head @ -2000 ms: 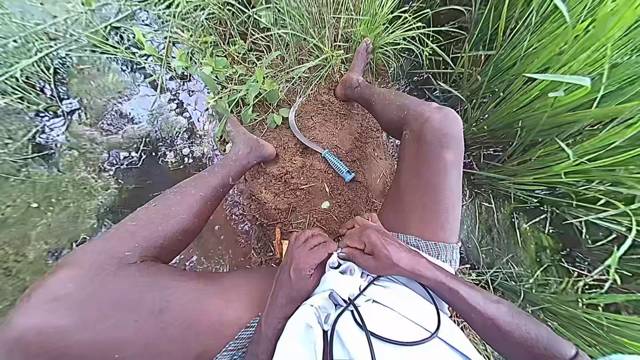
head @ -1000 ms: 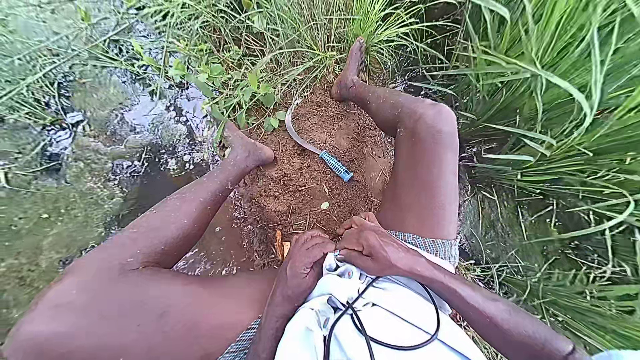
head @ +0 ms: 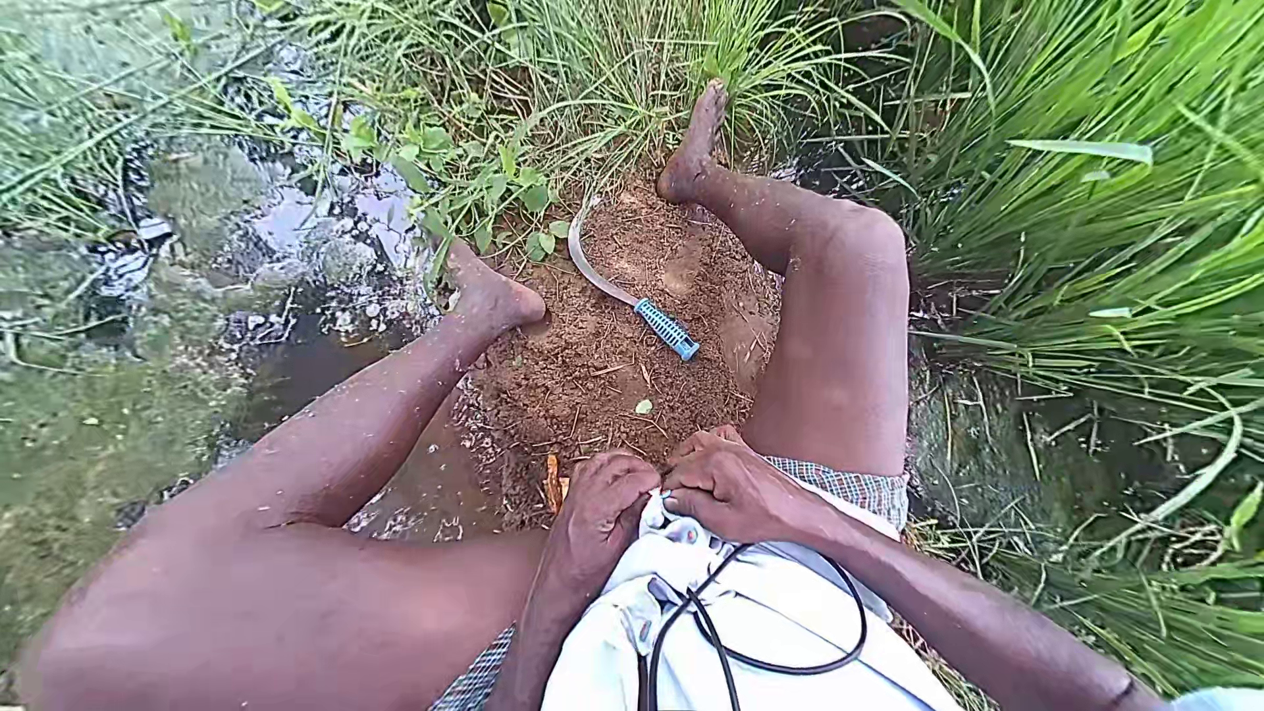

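Note:
My left hand (head: 604, 509) and my right hand (head: 726, 486) meet above my lap, their fingers closed on the gathered front edge of a white cloth garment (head: 632, 612). A black cord (head: 765, 664) lies looped over the garment, below my hands. Beyond the hands, on the brown soil between my bare legs, rests a sickle with a curved metal blade (head: 595, 272) and a blue ribbed handle (head: 667, 329); neither hand touches it. Checked cloth (head: 849, 490) shows at my thigh. The fingertips are partly hidden in the folds.
Shallow water (head: 326, 365) lies at the left of the soil mound (head: 553, 380), with more water at the right. Tall green grass (head: 1096, 227) leans in from the right. Leafy weeds (head: 474, 197) grow by my left foot. An orange-brown scrap (head: 554, 484) lies beside my left hand.

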